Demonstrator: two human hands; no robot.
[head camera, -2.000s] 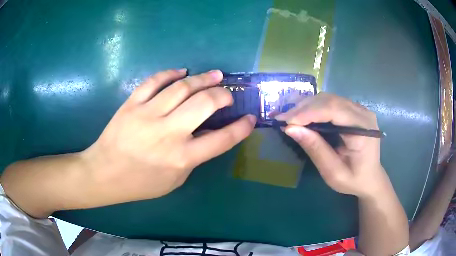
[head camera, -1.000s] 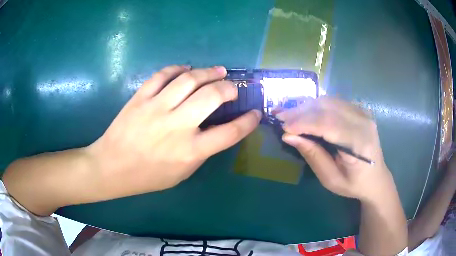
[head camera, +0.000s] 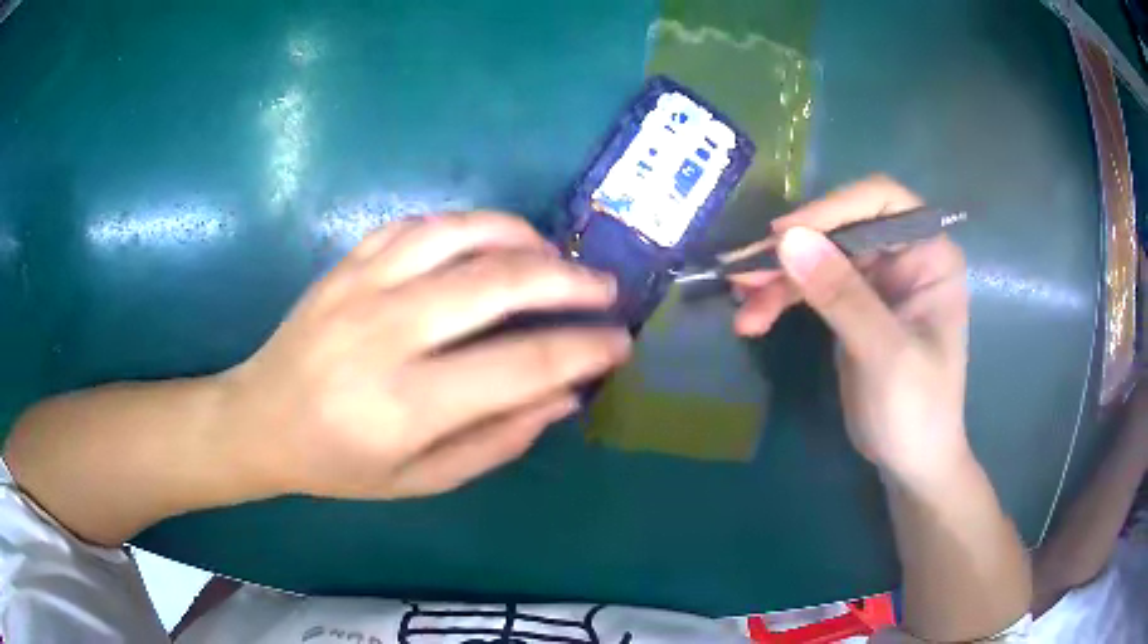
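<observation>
A dark phone body (head camera: 617, 252) lies tilted, its upper end pointing up and right. Its white circuit board (head camera: 670, 167) with blue patches faces up. My left hand (head camera: 434, 352) is blurred and holds the phone's lower end, hiding much of it. My right hand (head camera: 869, 296) holds slim dark tweezers (head camera: 869, 235) like a pen, with small pale lettering at the back end. The bright tip is beside the phone's right edge; whether it touches, I cannot tell.
A yellow-green film strip (head camera: 724, 94) lies on the green mat (head camera: 416, 101) behind and below the phone. A copper-coloured strip (head camera: 1117, 252) runs along the right. Another person's arm (head camera: 1093, 535) is at the lower right, and a red object (head camera: 825, 621) at the bottom edge.
The phone has turned from lying level to slanting, with its board end now up. My right hand and the tweezers have moved back from the board, and the tweezers point left.
</observation>
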